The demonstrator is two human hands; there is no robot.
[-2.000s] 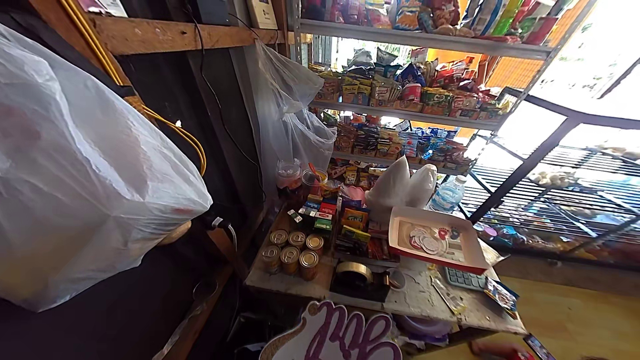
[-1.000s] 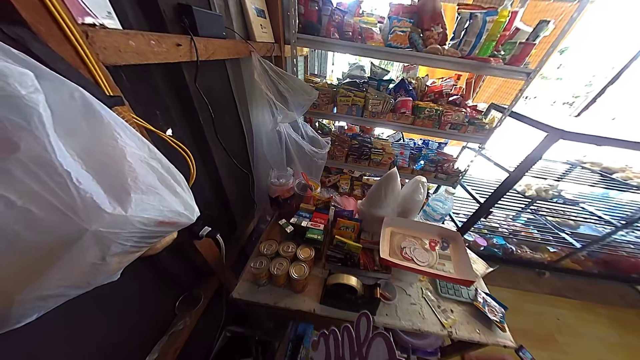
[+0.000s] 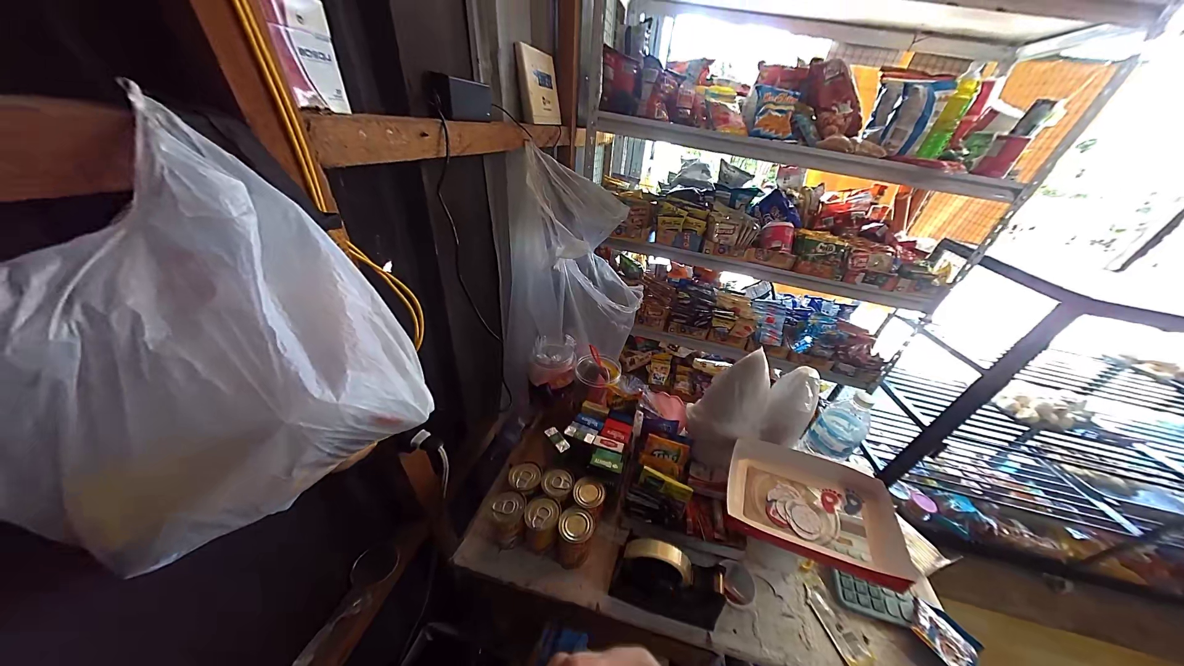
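Note:
Part of one bare hand (image 3: 606,658) shows at the bottom edge, just below the wooden table; whether it is my left or my right is unclear. Its fingers and anything in it are cut off by the frame. A blue item (image 3: 564,640) lies close to its left. Above it on the table (image 3: 592,589) are several metal cans (image 3: 542,514), a black tape dispenser (image 3: 661,587) with a roll of tape (image 3: 658,557), and a red-and-white tray (image 3: 819,513) holding round pieces. A calculator (image 3: 872,597) is partly under the tray's right side.
Metal shelves (image 3: 805,157) full of snack packets stand behind the table. A large white plastic bag (image 3: 213,370) hangs at the left, and a clear one (image 3: 564,268) near the wall. Small boxes (image 3: 606,444), a water bottle (image 3: 842,425) and a wire rack (image 3: 1036,435) are also near.
A hand and a dark flat item seen at the lower right earlier are out of that spot; part of a hand now shows at the bottom centre. The purple-lettered sign has left view.

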